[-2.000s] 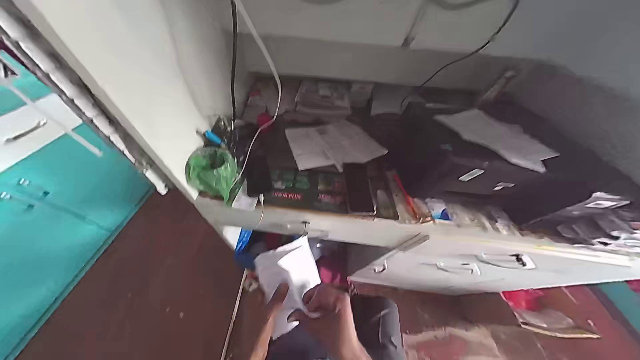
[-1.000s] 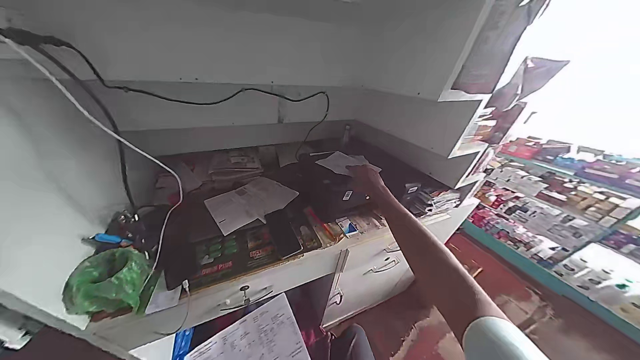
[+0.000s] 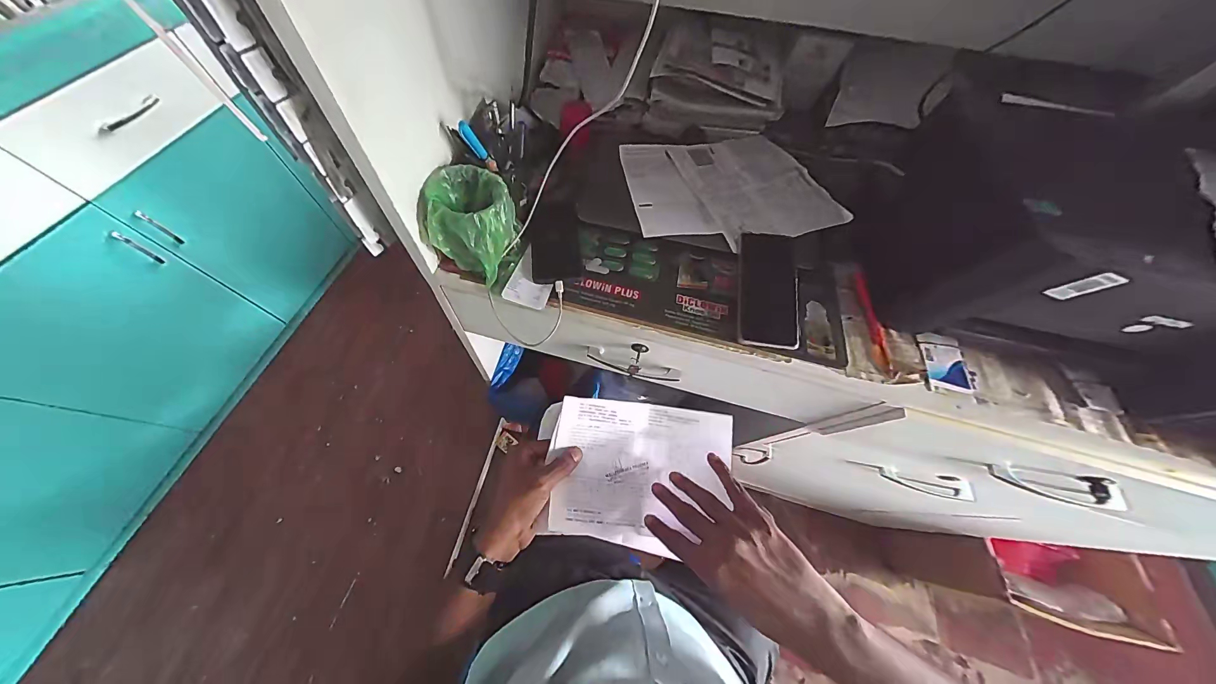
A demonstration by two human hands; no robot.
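My left hand (image 3: 525, 489), with a watch on its wrist, grips the left edge of some white printed papers (image 3: 632, 475) above my lap. A stamp mark shows on the top sheet. My right hand (image 3: 722, 532) lies over the right side of the papers with its fingers spread, palm down. More loose printed sheets (image 3: 736, 188) lie on the desk ahead, and a dark smartphone (image 3: 769, 290) rests near the desk edge just below them.
A green plastic bag (image 3: 468, 220) lines a container at the desk's left corner, beside pens. A white cable (image 3: 608, 104) hangs down there. A black machine (image 3: 1045, 228) stands at right. White drawers (image 3: 950, 475) front the desk; teal cabinets (image 3: 180, 247) stand at left.
My right hand was over the black machine one second ago; now it is on the papers at my lap. The view has swung left and down.
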